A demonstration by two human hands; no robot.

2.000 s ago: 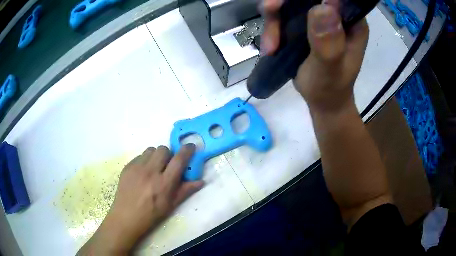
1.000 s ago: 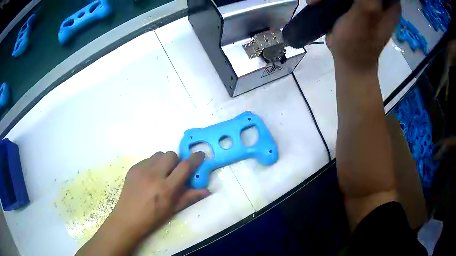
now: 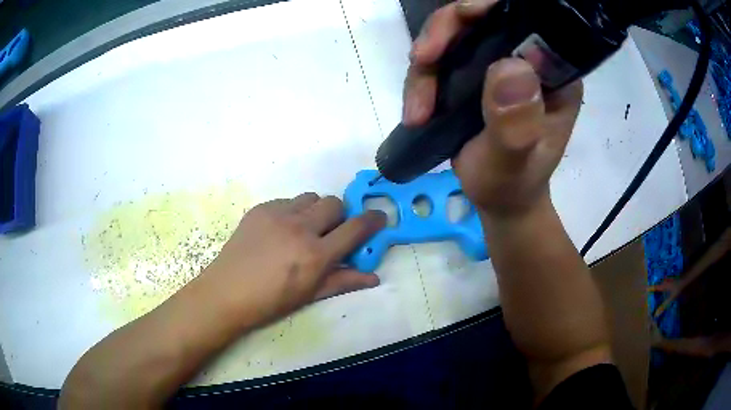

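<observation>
A bright blue controller shell (image 3: 413, 226) lies on the white bench. My left hand (image 3: 300, 248) grips its left grip, with a fingertip in the left large hole and the thumb along the lower edge. My right hand (image 3: 513, 128) is closed around the black electric screwdriver (image 3: 437, 140), which is tilted with its thin bit at the shell's upper left corner hole. The right hand and driver cover the shell's upper right part. Whether a screw is at the bit cannot be seen.
A dark blue bin (image 3: 29, 168) stands at the left edge. A black cable (image 3: 653, 160) curves down at the right. Blue shells (image 3: 664, 260) lie in a carton (image 3: 629, 320) at lower right, where another person's hand (image 3: 669, 296) reaches in. The conveyor (image 3: 56, 40) is upper left.
The driver has moved from the silver screw feeder down to the shell's upper left corner. The view has shifted, so the shell and my left hand appear further right, and the feeder is mostly hidden.
</observation>
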